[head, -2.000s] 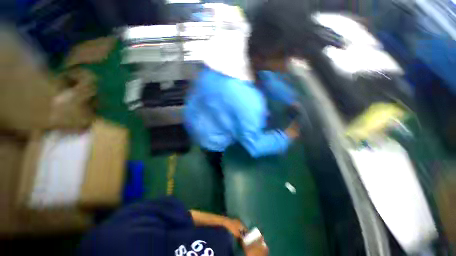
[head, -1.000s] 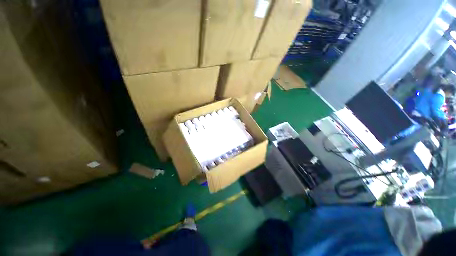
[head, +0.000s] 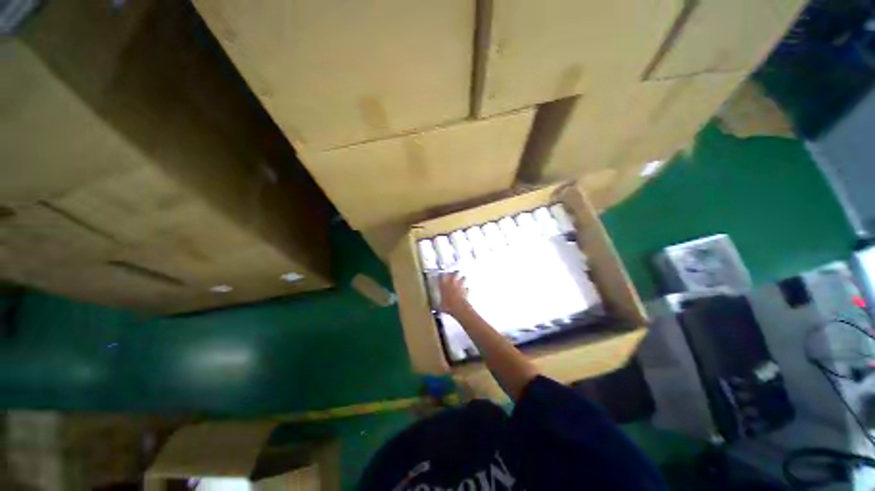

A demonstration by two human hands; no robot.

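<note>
An open carton (head: 600, 353) stands on the floor in front of me. A white sheet (head: 532, 278) lies in it, with a row of white-ended units (head: 494, 233) showing along the far side and darker units along the near side. My right hand (head: 452, 292) reaches into the carton's left part, at the left edge of the white sheet. Its fingers look apart; blur hides whether anything small is under them. My left hand is not in view.
Tall stacked cartons (head: 384, 77) rise behind the open carton, with more (head: 115, 230) at left. A black case (head: 734, 364) and a white box with contents (head: 705, 264) are at right. Another open carton (head: 206, 451) stands at lower left.
The view has turned from the bench to the carton stacks and moved closer to the open carton. My right hand, absent one second ago, is now inside it.
</note>
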